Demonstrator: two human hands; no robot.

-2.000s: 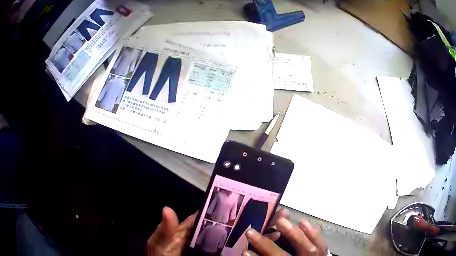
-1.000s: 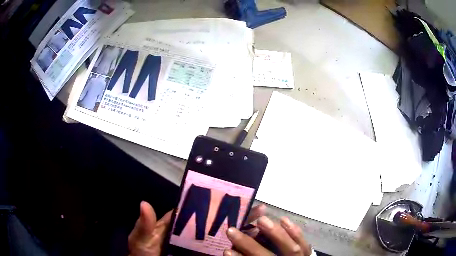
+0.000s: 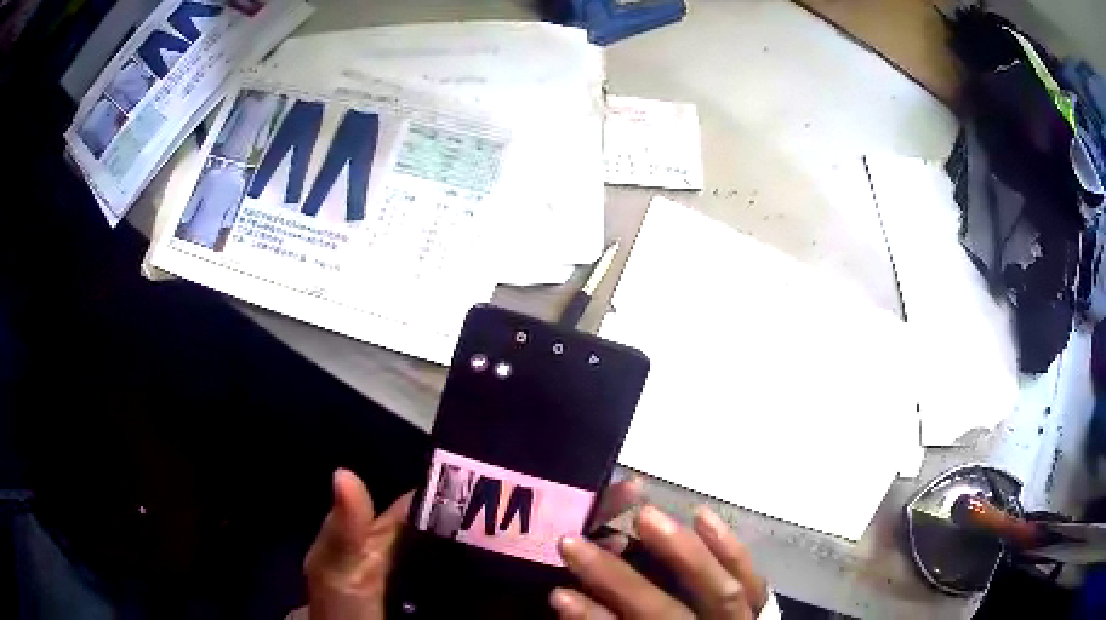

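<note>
A black smartphone (image 3: 534,412) is upright in the lower middle, its screen showing a small pink-tinted sheet picture with a pale top and dark trousers. My left hand (image 3: 352,551) holds the phone from its left side, thumb apart; its lower part is cut off by the bottom edge. My right hand (image 3: 667,563) is at the phone's lower right, a fingertip on the screen; whether it also grips the phone is unclear. A pen (image 3: 592,286) lies beyond the phone's top edge. A bright white writing sheet (image 3: 752,363) lies to the right.
Printed garment spec sheets (image 3: 364,267) lie at left, with a second pile (image 3: 146,97) farther left. A small slip (image 3: 653,143), a blue clip (image 3: 631,17), white paper (image 3: 946,303), dark fabric (image 3: 1031,206) and a shiny metal object (image 3: 952,533) are around.
The phone picture has gone from enlarged trousers to a small whole-sheet view. The table's things have shifted left and up in view since two seconds ago. My left hand still holds the phone.
</note>
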